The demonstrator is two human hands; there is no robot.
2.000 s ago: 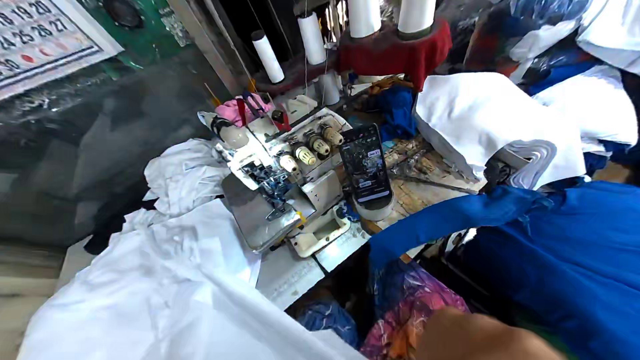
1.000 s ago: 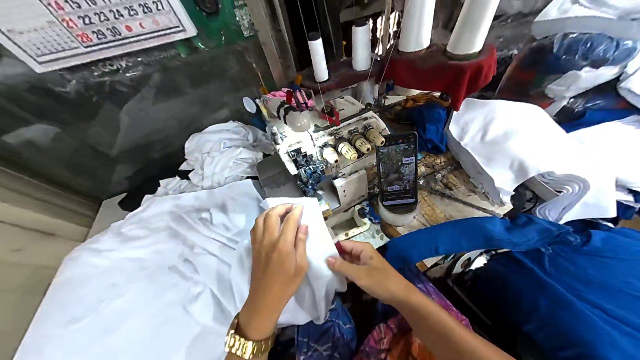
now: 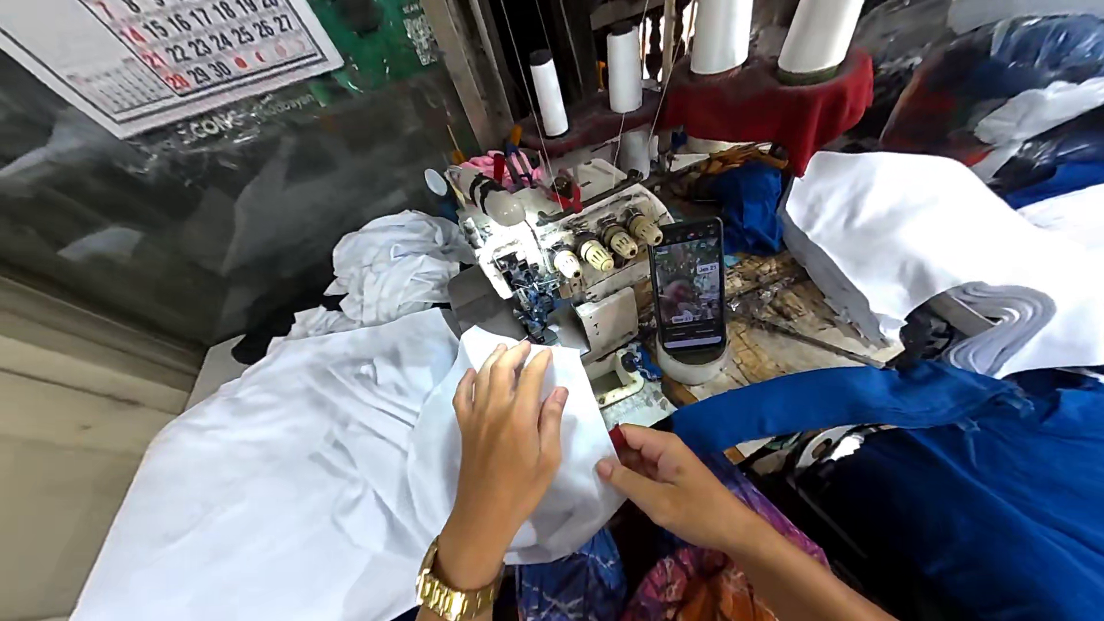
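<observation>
White fabric (image 3: 293,466) spreads over the left side and up to the presser foot of an overlock sewing machine (image 3: 552,250). My left hand (image 3: 509,423), with a gold watch (image 3: 453,586) on the wrist, lies palm down on a white piece just before the foot, fingers slightly apart. At that piece's right edge, my right hand (image 3: 668,479) pinches the cloth between thumb and fingers; a small red thing shows at its fingertips, too hidden to name. The needle area is partly covered by machine parts.
A smartphone (image 3: 688,289) stands on a round base right of the machine. Thread cones (image 3: 720,39) rise behind. Stacked white cloth (image 3: 914,233) and blue fabric (image 3: 992,483) lie to the right, crumpled white cloth (image 3: 397,259) to the left. A calendar (image 3: 181,52) hangs upper left.
Two seconds ago only part of one hand showed at the bottom edge; both hands then came onto the white piece by the machine, where they remain. The view has shifted.
</observation>
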